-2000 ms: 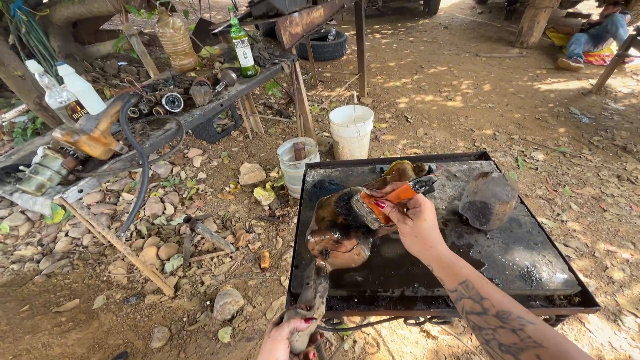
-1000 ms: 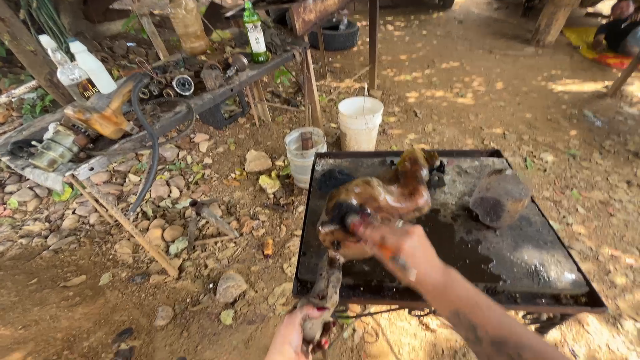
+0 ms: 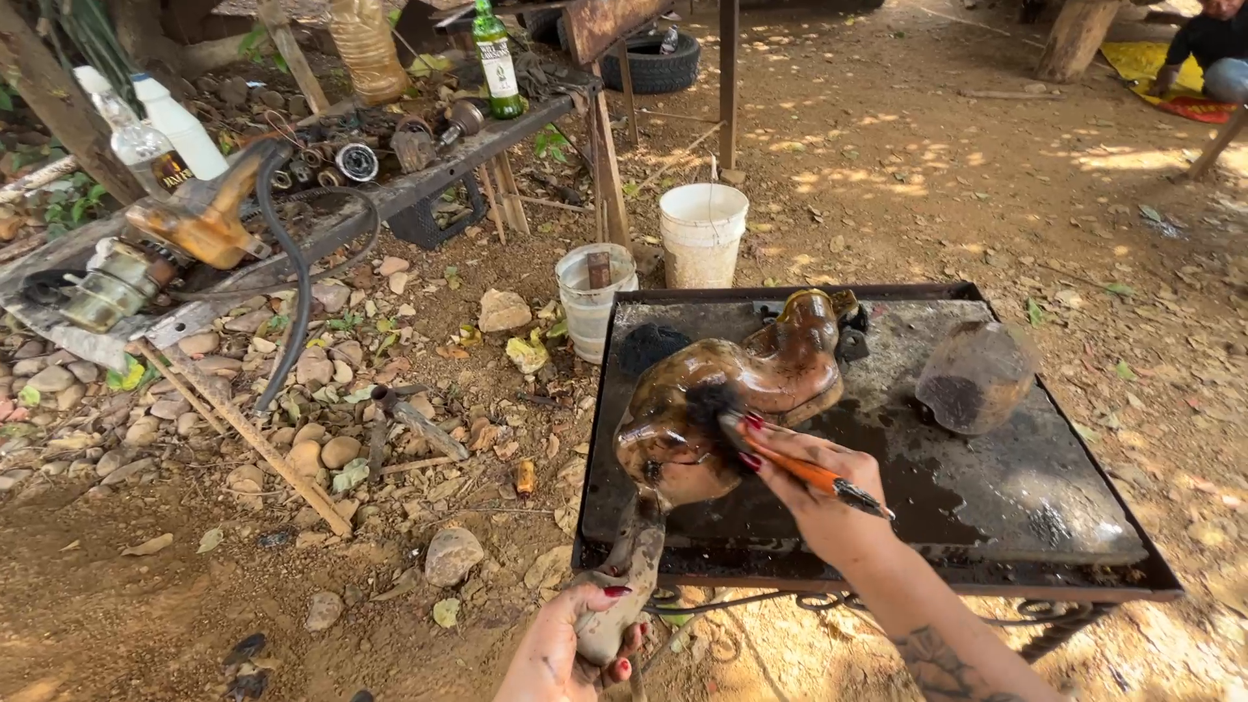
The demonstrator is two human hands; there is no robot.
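Observation:
A curved, wet, brown translucent plastic reservoir (image 3: pixel 682 390) lies over the left half of a metal tray table (image 3: pixel 975 565). My left hand (image 3: pixel 575 634) grips its narrow grey neck at the near edge. In my right hand (image 3: pixel 819 487) is a brush with an orange handle (image 3: pixel 799 470); its dark bristles rest on the reservoir's middle. A dark scouring pad (image 3: pixel 651 348) sits behind the reservoir. To the right stands a cut clear plastic container (image 3: pixel 975 378) with dark matter in it. Dark liquid wets the tray.
Beyond the tray stand a white bucket (image 3: pixel 702 234) and a smaller translucent bucket (image 3: pixel 593 302). A workbench (image 3: pixel 468 146) at left bears bottles, metal parts, a black hose (image 3: pixel 297 292) and another brown plastic vessel (image 3: pixel 210 219). Stones (image 3: pixel 453 556) litter the ground. A person (image 3: pixel 1209 54) sits far right.
My right hand with the brush has moved from the reservoir's upper side to its middle. The reservoir's far part, largely hidden by my hand two seconds ago, now shows. My left hand keeps hold of the neck.

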